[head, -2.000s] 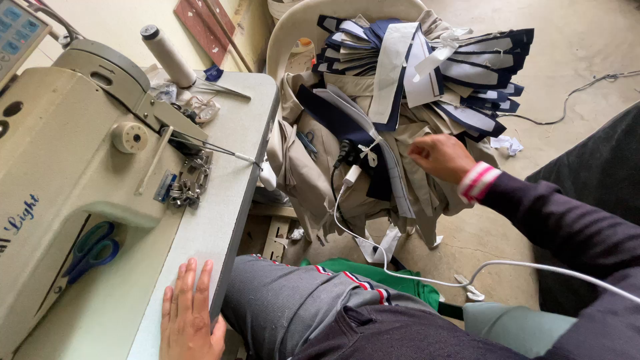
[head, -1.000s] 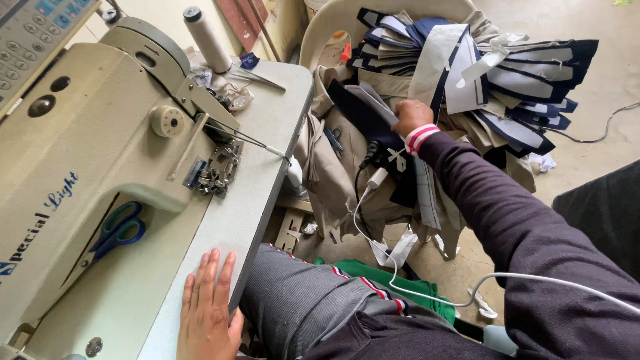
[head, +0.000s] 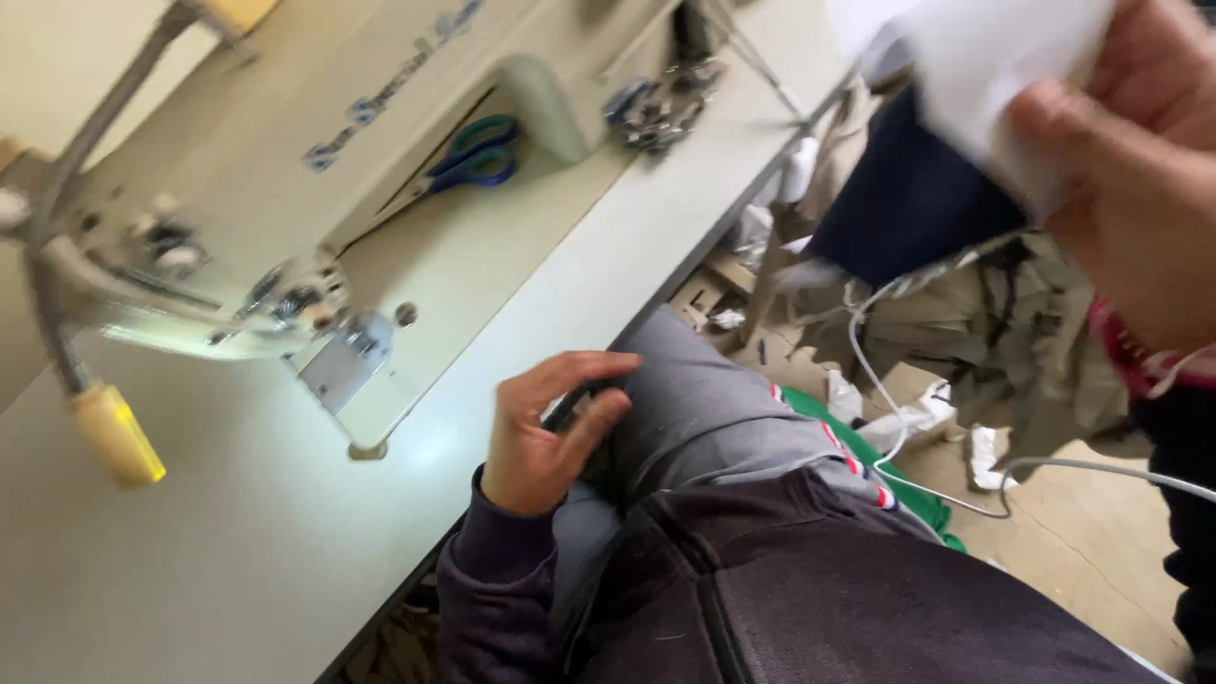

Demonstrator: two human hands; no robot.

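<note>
My right hand (head: 1130, 190), at the upper right and blurred, grips a piece of white and navy fabric (head: 921, 190) between thumb and fingers. The piece hangs above the heap of beige cloth (head: 997, 332). Over the table's front edge is my left hand (head: 560, 427), its fingers curved and apart with nothing seen between them. The sewing machine (head: 418, 161) stands to the left of both hands. Blue-handled scissors (head: 475, 157) lie on its bed under the arm. The metal throat plate (head: 342, 370) shows near the machine's needle end.
A lamp with a yellow head (head: 119, 432) hangs on a bent stem at the left. Small metal parts (head: 665, 109) lie by the machine's right end. A white cable (head: 883, 408) loops across the right side, above green cloth (head: 855, 456) and paper scraps (head: 912, 418).
My right hand has come from the pile back toward the table with the fabric piece in it. My left hand has lifted off the tabletop. The view has swung toward the machine's needle end.
</note>
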